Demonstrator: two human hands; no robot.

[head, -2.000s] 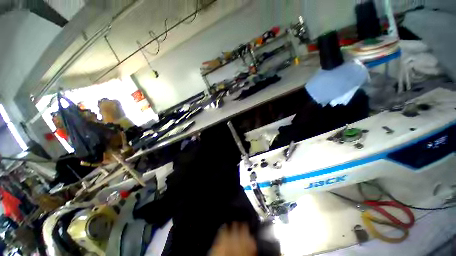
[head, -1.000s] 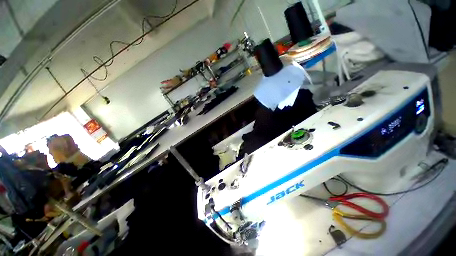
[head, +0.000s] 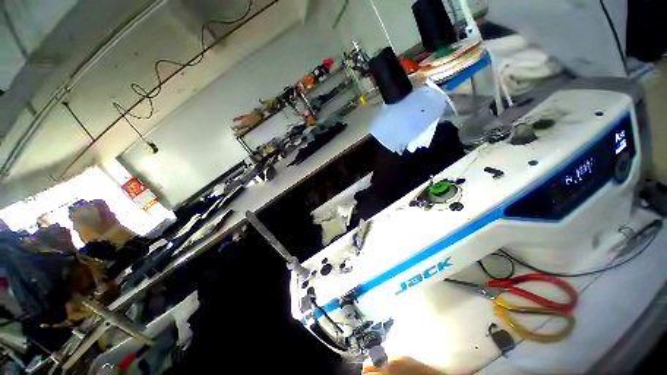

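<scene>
The white JACK sewing machine (head: 468, 220) stands in front of me, its lamp glaring around the presser foot and needle area (head: 371, 340). Black fabric (head: 249, 315) lies as a dark mass left of the machine head; its edges are hard to see. Part of a hand, seemingly my right hand (head: 401, 366), shows at the bottom edge just below the needle area. It is cut off and overexposed, so its grip is hidden. My left hand is not in view. Scissors with red and yellow handles (head: 537, 311) lie under the arm, beside a small dark metal item (head: 501, 339).
A metal post (head: 272, 240) rises at the head's left end. Behind stand black thread cones (head: 390, 75) with pale blue pieces (head: 409, 121) below the front one. A long table (head: 292, 179) carries dark pieces. A thin black cable (head: 578, 272) lies behind the scissors.
The view has swung right since two seconds ago. The blurred hand then left of the needle area left view; a hand now shows just below the needle area. The scissors remain lying on the table.
</scene>
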